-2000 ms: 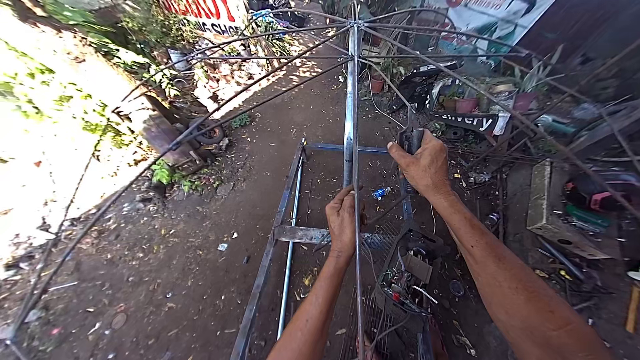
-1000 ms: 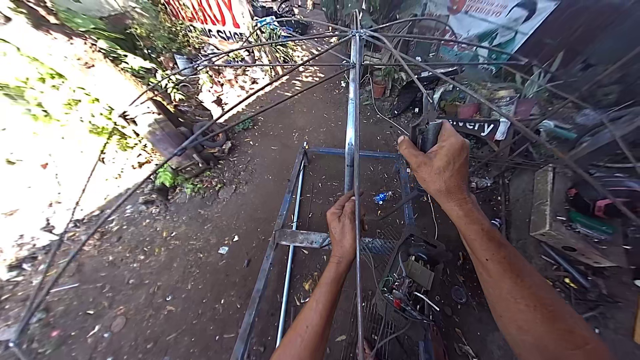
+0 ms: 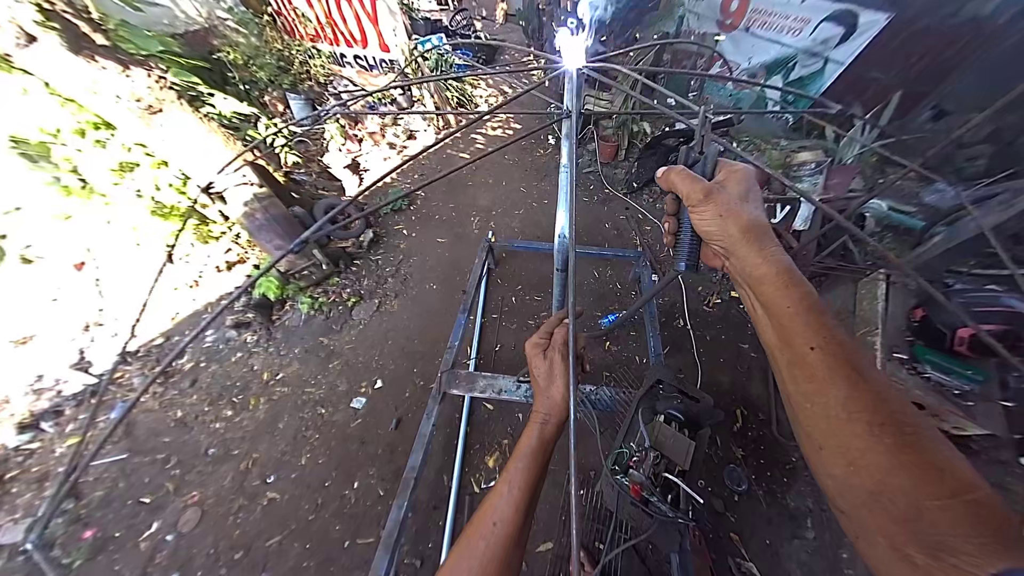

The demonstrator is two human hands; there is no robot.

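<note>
My right hand [image 3: 724,208] grips a welding electrode holder [image 3: 690,232] with a ribbed black handle; its cable runs down to the left. A bright welding arc [image 3: 571,50] with smoke burns at the top of an upright metal pipe [image 3: 565,184], where thin steel rods [image 3: 448,136] spread out like umbrella ribs. The electrode itself is hard to make out. My left hand [image 3: 550,356] is closed around the lower part of the pipe, beside a thin rod that runs down toward me. Below stands a rectangular steel frame [image 3: 432,424] with a flat crossbar [image 3: 488,385].
An opened machine with exposed wires [image 3: 660,456] lies at the frame's right side. Rods slant across both sides at upper-body height. Tools and a green object [image 3: 948,366] lie at right. Potted plants, banners and a white wire [image 3: 692,336] are farther off.
A bright arc and smoke have appeared at the pipe's top, where none showed before. My right hand still grips the holder, and my left hand remains low on the pipe.
</note>
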